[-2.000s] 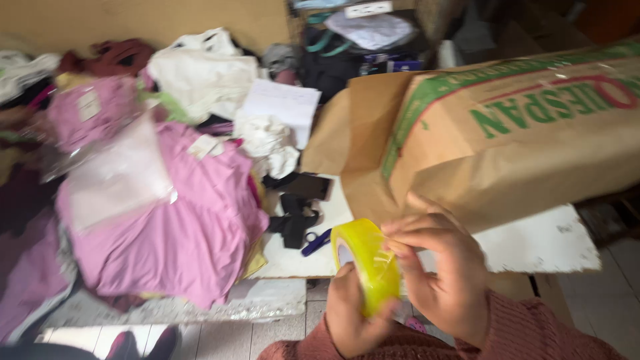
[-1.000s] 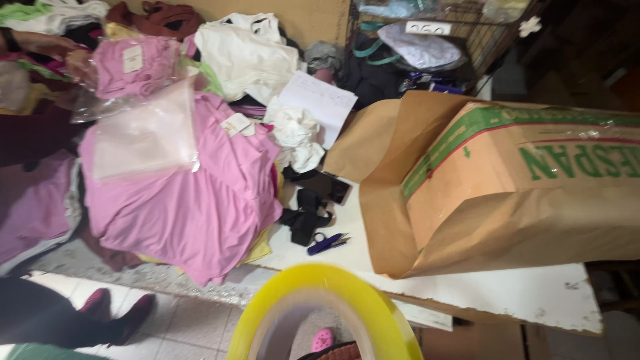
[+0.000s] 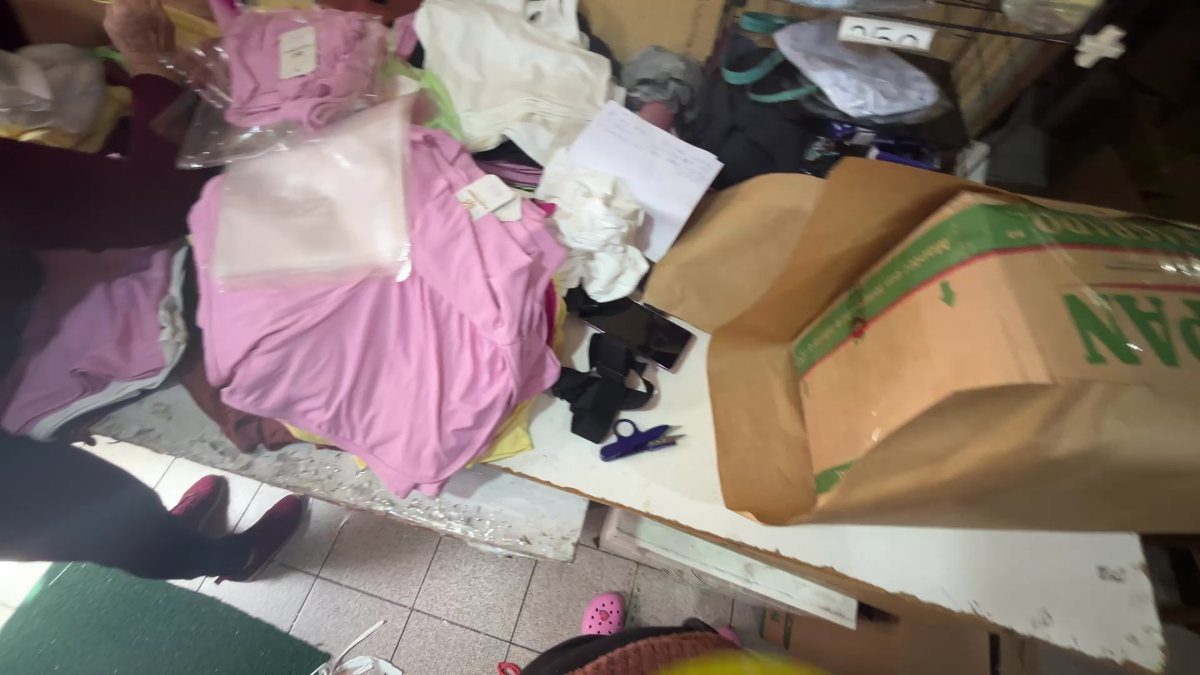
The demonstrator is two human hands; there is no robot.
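Note:
Neither of my hands shows now. A blurred yellow edge of the tape roll [image 3: 741, 664] shows at the bottom, just in front of my knitted sleeve or top [image 3: 647, 652]; what holds it is hidden. A cardboard box [image 3: 928, 347], partly wrapped in brown kraft paper [image 3: 764, 422], lies at the right of the white table [image 3: 694, 497]. Purple thread snips [image 3: 639, 441] lie left of the paper, below a black strap bundle [image 3: 600, 394] and a dark phone [image 3: 647, 330]. Pink garments [image 3: 375, 347] are piled at the left, with clear plastic bags [image 3: 314, 206] on top.
A co-worker's hand [image 3: 139, 36] is at the upper left, near a bagged pink garment [image 3: 305, 70]. White clothes [image 3: 516, 75], a written paper sheet [image 3: 642, 173] and a wire rack [image 3: 994, 66] stand behind. The table's front edge is worn. A pink clog [image 3: 603, 614] shows below.
Two seconds ago both my hands held the yellow tape roll at the table edge; they are out of view now. The roll, large at the bottom one second ago, has dropped almost out of frame.

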